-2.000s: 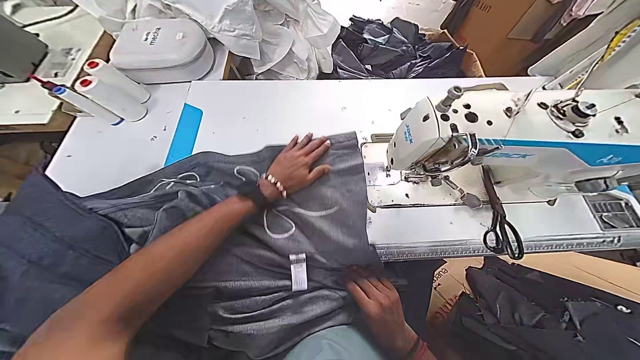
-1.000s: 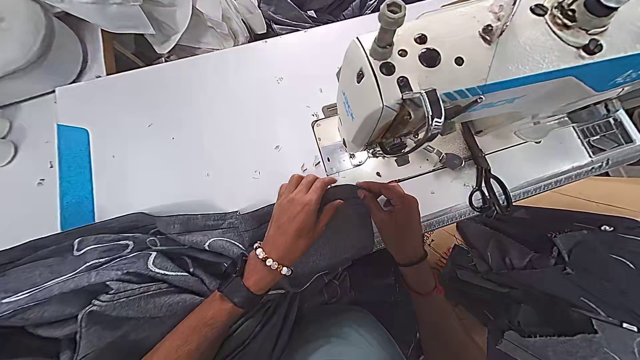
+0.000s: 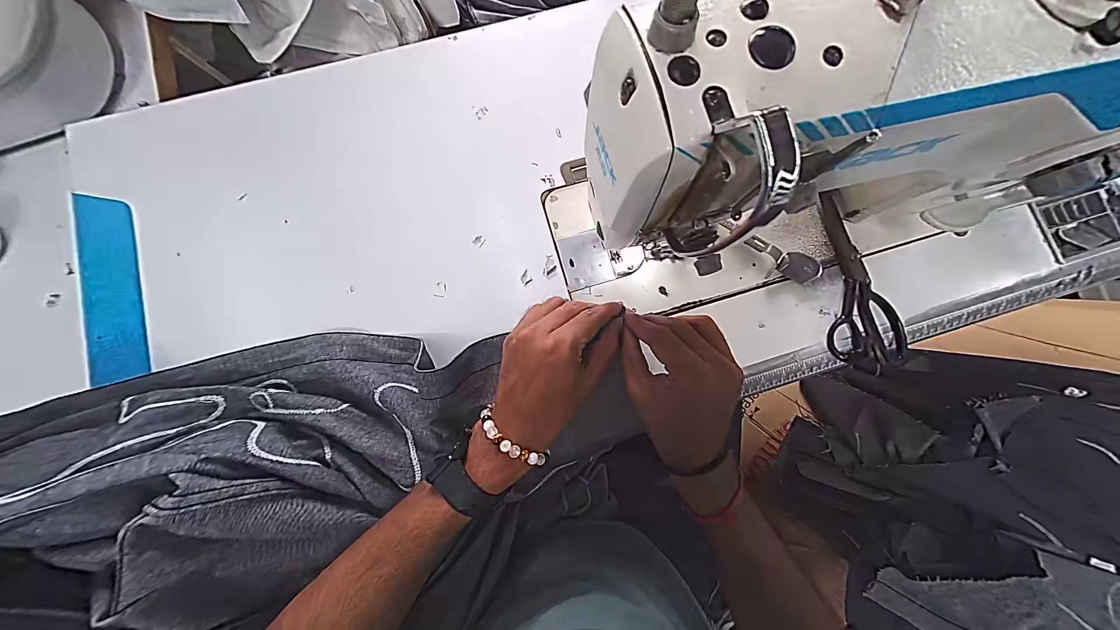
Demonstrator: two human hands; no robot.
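A dark grey cloth garment [image 3: 350,376] with white drawcords lies bunched along the table's near edge and over the lap. My left hand [image 3: 556,367], with a beaded bracelet and a dark wristband, pinches its upper edge. My right hand [image 3: 687,381] grips the same edge, its fingertips meeting those of my left hand. Both hands are just below the needle area of a white and blue sewing machine [image 3: 630,131], whose lamp lights the metal plate [image 3: 586,254]. The cloth edge between the fingertips is mostly hidden by the fingers.
Black-handled scissors [image 3: 862,324] hang or rest by the machine bed, near a measuring scale [image 3: 989,311] along the table edge. Dark cloth scraps [image 3: 962,472] lie on cardboard at the right. White fabric [image 3: 332,26] is piled beyond the white table [image 3: 332,201], which carries thread bits.
Two seconds ago my left hand lay flat on the spread garment and my right hand was at its lower edge. Now both pinch its upper edge together. The view has moved closer to the machine.
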